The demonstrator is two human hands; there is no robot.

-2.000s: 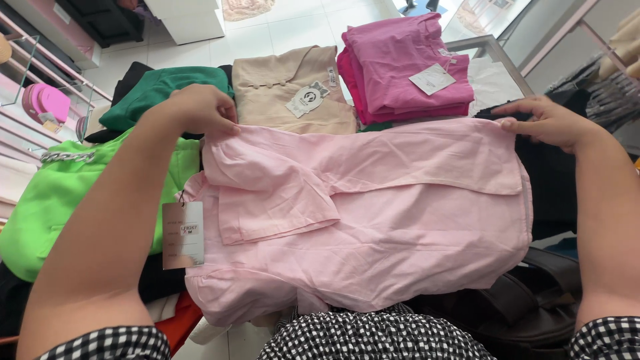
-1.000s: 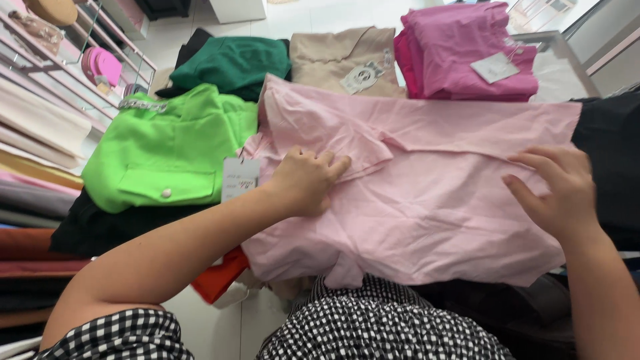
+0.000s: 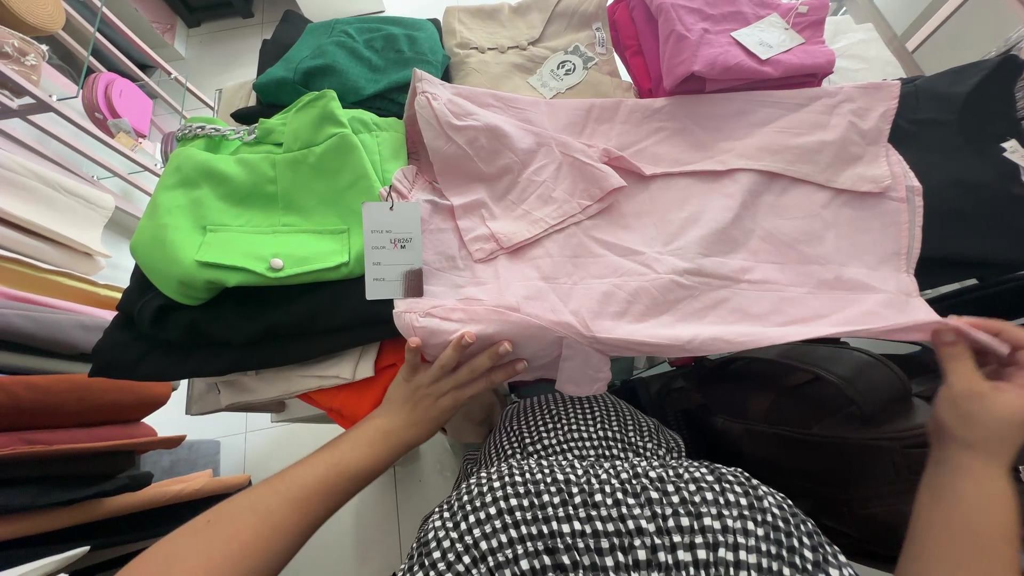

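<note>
A light pink garment [image 3: 720, 248] lies spread out, its far side folded over and a short sleeve lying across its left part. A paper hang tag [image 3: 393, 268] with writing hangs at its left end. My left hand [image 3: 448, 384] rests with fingers apart on the near left edge of the cloth. At the near right corner, my right hand [image 3: 976, 360] pinches the edge between thumb and fingers and draws it out to the right.
A bright green garment [image 3: 272, 200] lies on black cloth at the left. Dark green [image 3: 360, 64], beige [image 3: 520, 32] and magenta-pink [image 3: 736, 48] folded clothes stand behind. A dark bag [image 3: 808, 408] is at the near right. Shelves with folded fabrics [image 3: 72, 408] line the left.
Both hands were at the far corners of the pink garment two seconds ago, then over its surface. They are now at its near edge, the right one gripping the corner.
</note>
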